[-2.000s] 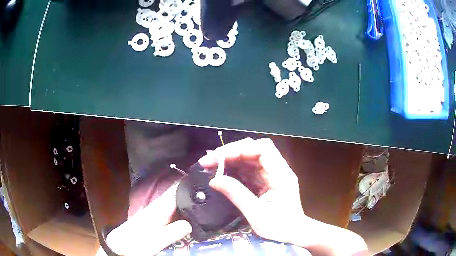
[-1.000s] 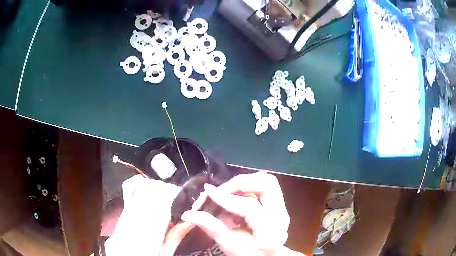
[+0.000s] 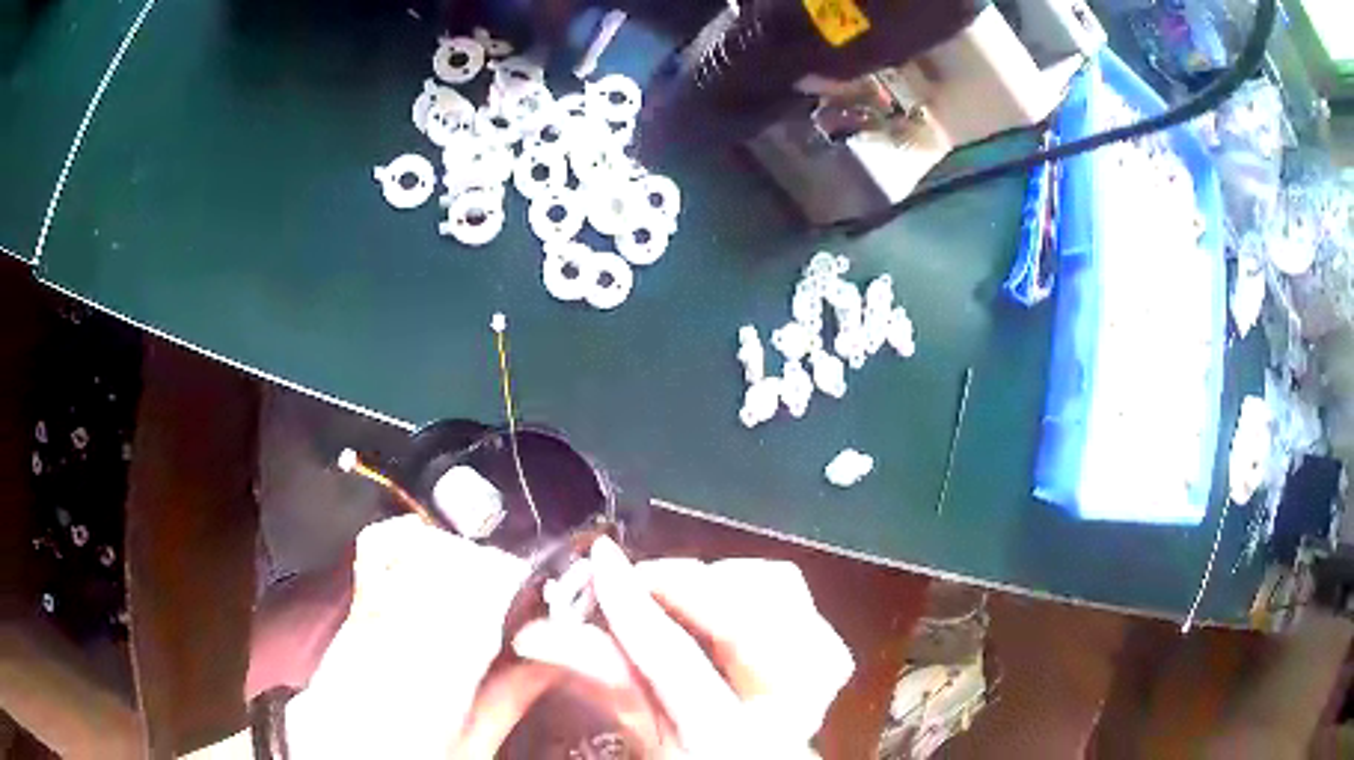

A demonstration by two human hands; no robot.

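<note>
A black round housing (image 3: pixel 557 468) is held at the bench's front edge, its dark hollow showing with a white piece (image 3: pixel 469 502) inside. A lead wire with a tiny white plug (image 3: pixel 507 371) sticks up from it, and another wire with a white plug (image 3: pixel 380 478) points left. My left hand (image 3: pixel 423 631) is closed around the near side of the housing. My right hand (image 3: pixel 728 639) pinches a small white part (image 3: pixel 569 591) at the housing's near side; the fingers hide much of it.
White retaining rings (image 3: pixel 557 215) lie in a loose pile on the green bench. Small white two-eared plates (image 3: pixel 795 389) and a thin dark rod (image 3: pixel 955 446) lie to the right. Beyond are the screw feeder (image 3: pixel 832 166), a black cord and the blue parts bin (image 3: pixel 1057 431). Open boxes stand below.
The housing has come up from the lap to the bench edge and opened to view. A white part now shows between my fingers. The view has shifted, bringing the feeder into sight.
</note>
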